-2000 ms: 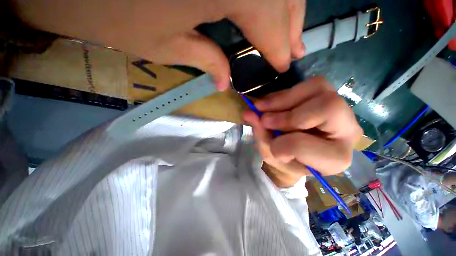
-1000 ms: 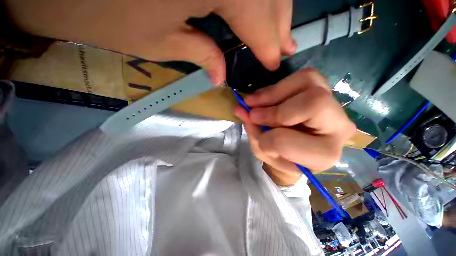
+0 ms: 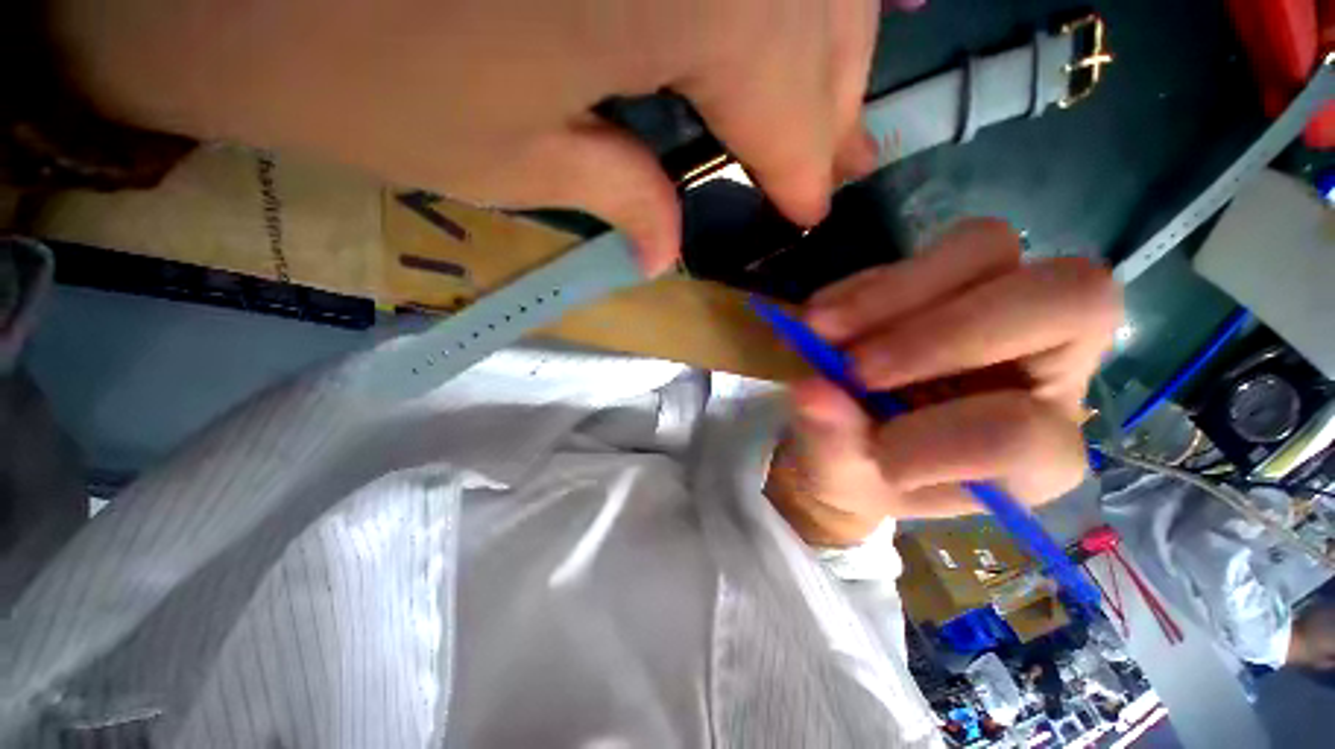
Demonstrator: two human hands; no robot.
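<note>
My left hand (image 3: 644,103) reaches in from the upper left and grips a smartwatch (image 3: 720,223) between thumb and fingers. Its dark case is partly covered by them, with a short gold rim showing. The pale holed strap half (image 3: 505,319) runs down-left over the smock. The buckle strap half (image 3: 937,117) runs up-right, with dark-edged loops and a gold buckle (image 3: 1085,62). My right hand (image 3: 974,381), slightly blurred, holds a blue stick (image 3: 802,345) like a pen. The stick's tip is below and right of the case, apart from it.
Tan cardboard with black print (image 3: 220,220) lies along the near bench edge. Another pale holed strap (image 3: 1230,183) and a red object (image 3: 1278,41) are at upper right. A spare blue stick (image 3: 1189,369) and a whitish block (image 3: 1271,234) lie at right. A person's pale smock (image 3: 1208,549) shows lower right.
My right hand and the blue stick have moved right, taking the tip away from the watch's lower edge. My left hand still holds the watch, which has shifted slightly.
</note>
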